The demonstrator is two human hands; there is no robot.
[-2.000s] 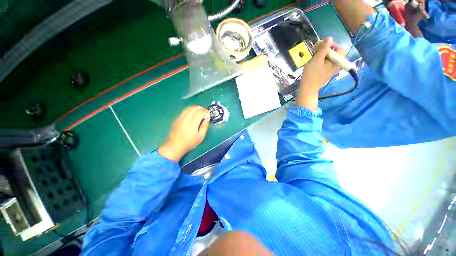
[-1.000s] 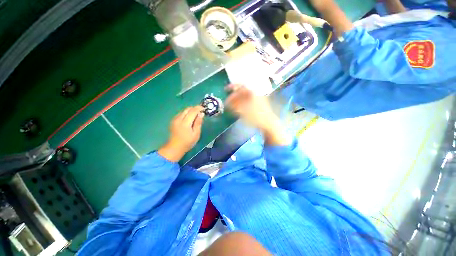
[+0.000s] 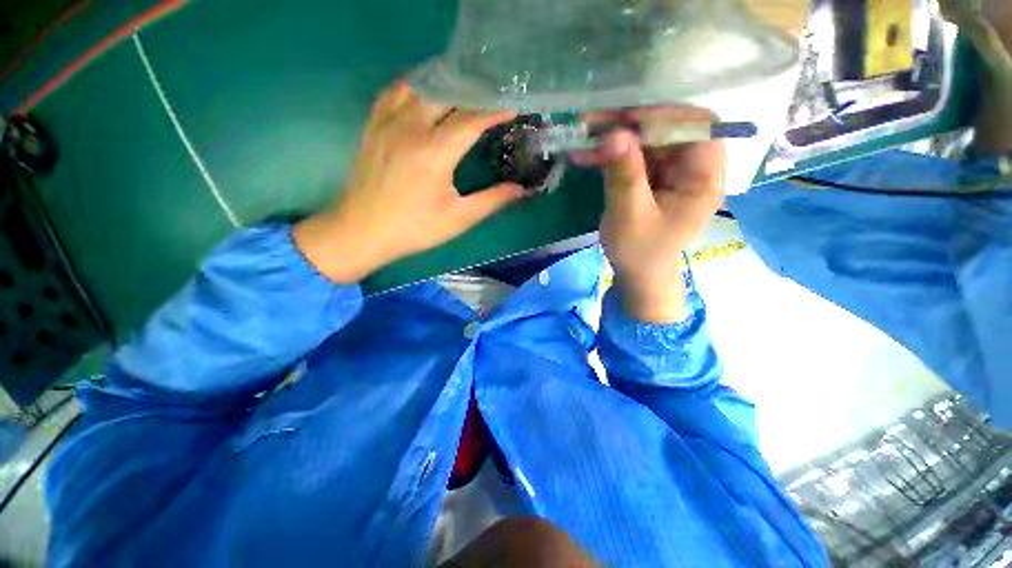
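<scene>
A small round dark workpiece (image 3: pixel 526 153) sits on the green mat just below the rim of the clear hood. My left hand (image 3: pixel 416 183) holds it between thumb and fingers from its left side. My right hand (image 3: pixel 660 183) holds tweezers (image 3: pixel 679 134) with a pale tape band and a dark rear end. Their silver points reach the right side of the workpiece; whether they touch it cannot be told.
The scuffed hood (image 3: pixel 621 50) hangs over the work. A metal tray (image 3: pixel 871 83) with a yellow sponge (image 3: pixel 889 36) stands at the upper right. A perforated box (image 3: pixel 31 294) and a dark round part (image 3: pixel 31 144) are at far left. Another person's blue smock (image 3: pixel 854 239) is at right.
The view has moved closer to the work. My left hand now spreads thumb and fingers around the workpiece. My right hand has tweezers at it; two seconds ago it held the iron at the tray.
</scene>
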